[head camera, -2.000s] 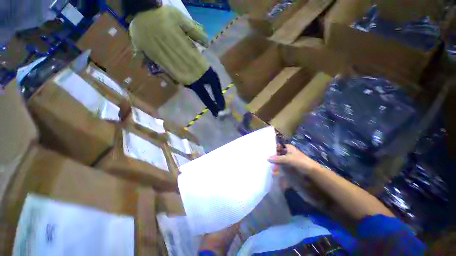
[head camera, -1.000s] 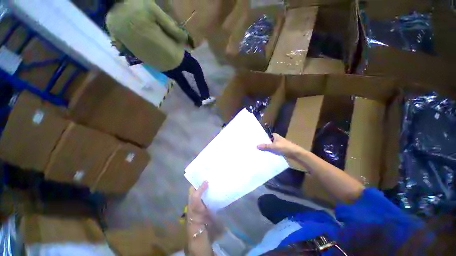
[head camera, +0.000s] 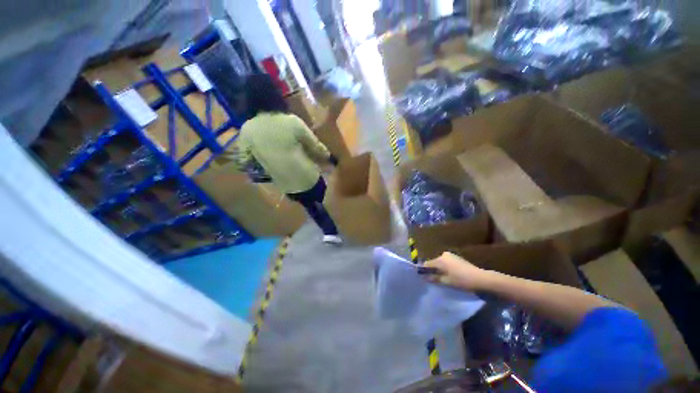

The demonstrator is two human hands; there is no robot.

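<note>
My right hand [head camera: 453,272] is at the right of centre, arm stretched out from the blue sleeve. It grips the tally sheets [head camera: 414,295] by their upper edge; the sheets hang down and bend, and no print can be read. A short dark thing, perhaps the marker pen [head camera: 427,269], shows at the fingers of this hand. My left hand is out of the picture.
A person [head camera: 281,152] stands in the aisle, back towards me, beside an open carton [head camera: 357,211]. Blue racking [head camera: 173,165] and a white pillar [head camera: 115,257] are at the left. Open cartons [head camera: 510,184] with polybagged garments [head camera: 434,201] line the right. Yellow-black tape [head camera: 263,311] edges the aisle.
My left hand has let go of the sheets and left the picture. The sheets now hang from my right hand alone. The view has swung up along the aisle; the person appears farther ahead.
</note>
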